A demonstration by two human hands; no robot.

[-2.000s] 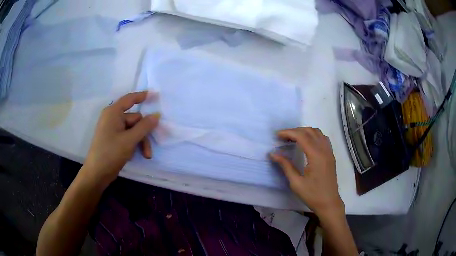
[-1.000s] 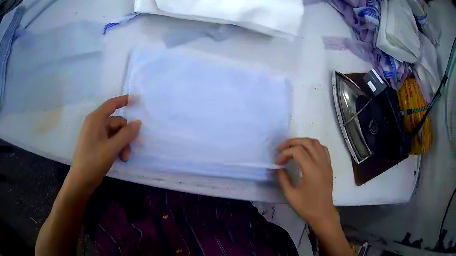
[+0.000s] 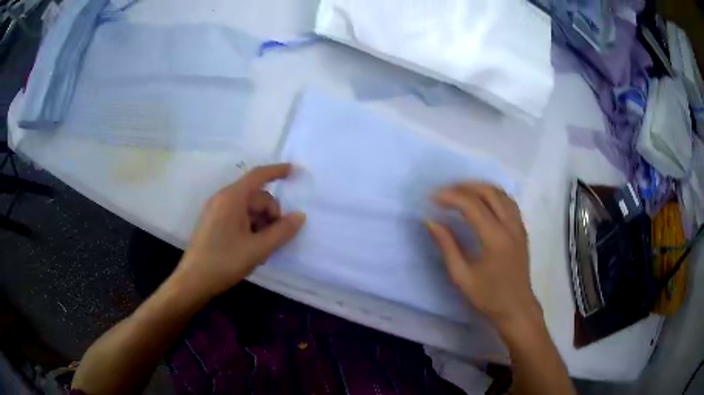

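A stack of pale blue fabric panels (image 3: 370,173) lies flat on the white table before me, with a whitish sheet over it that is hard to tell apart. My left hand (image 3: 251,224) is at the stack's left edge, thumb and index finger apart. My right hand (image 3: 482,243) is over the right part of the stack, blurred, with thumb and fingers apart. Whether either hand pinches a thin sheet edge cannot be told.
A white interlining stack (image 3: 448,42) lies behind. The iron (image 3: 610,247) sits on a dark brown pad at right, beside a yellow-orange cord bundle (image 3: 669,258). Thin blue panels (image 3: 177,85) and a folded blue bundle (image 3: 60,65) lie left. Lilac cloth (image 3: 598,69) is heaped back right.
The view has turned, shifting the table's things rightward. The white sheet that was rumpled near the front of the stack now lies flatter. My right hand has moved inward over the stack.
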